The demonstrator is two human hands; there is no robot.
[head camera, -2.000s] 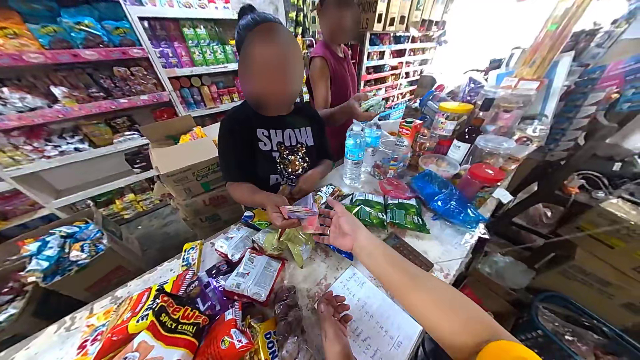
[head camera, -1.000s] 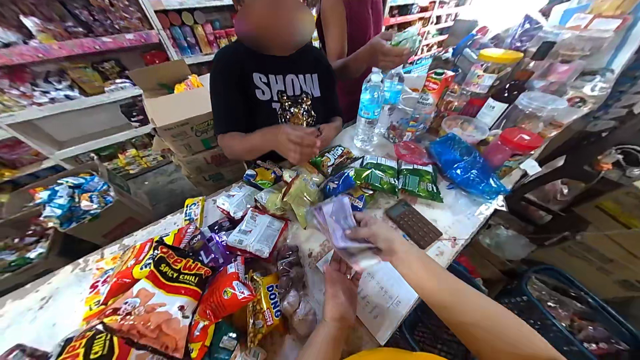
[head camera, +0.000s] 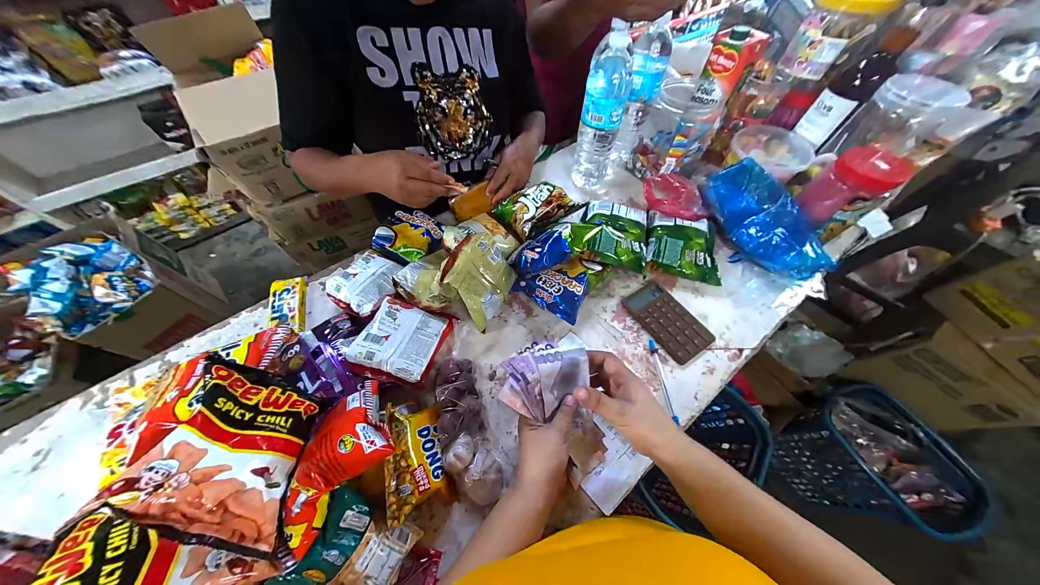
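Both my hands hold a fanned set of purple banknotes (head camera: 546, 375) over the counter. My left hand (head camera: 546, 447) grips them from below, and my right hand (head camera: 621, 402) pinches their right edge. Under my hands lies a written paper sheet (head camera: 616, 471), partly hidden. A blue pen (head camera: 662, 382) and a brown calculator (head camera: 668, 322) are just to the right. Left of the notes are a clear bag of dark round items (head camera: 461, 422), a yellow Ding Dong nut pack (head camera: 416, 463) and a white-backed snack pack (head camera: 398, 337). Green snack packs (head camera: 613, 236) lie beyond.
Large PeeWee chip bags (head camera: 223, 455) cover the counter's left end. Water bottles (head camera: 603, 106), jars and a blue plastic bag (head camera: 764, 219) stand at the back right. Across the counter, a person in a black shirt (head camera: 414, 89) handles something small. Plastic baskets (head camera: 886, 463) sit below at right.
Two seconds ago my right hand reached toward the other person's hand holding notes. The notes came into my hands, and now they are spread in a fan. The view has tilted down.
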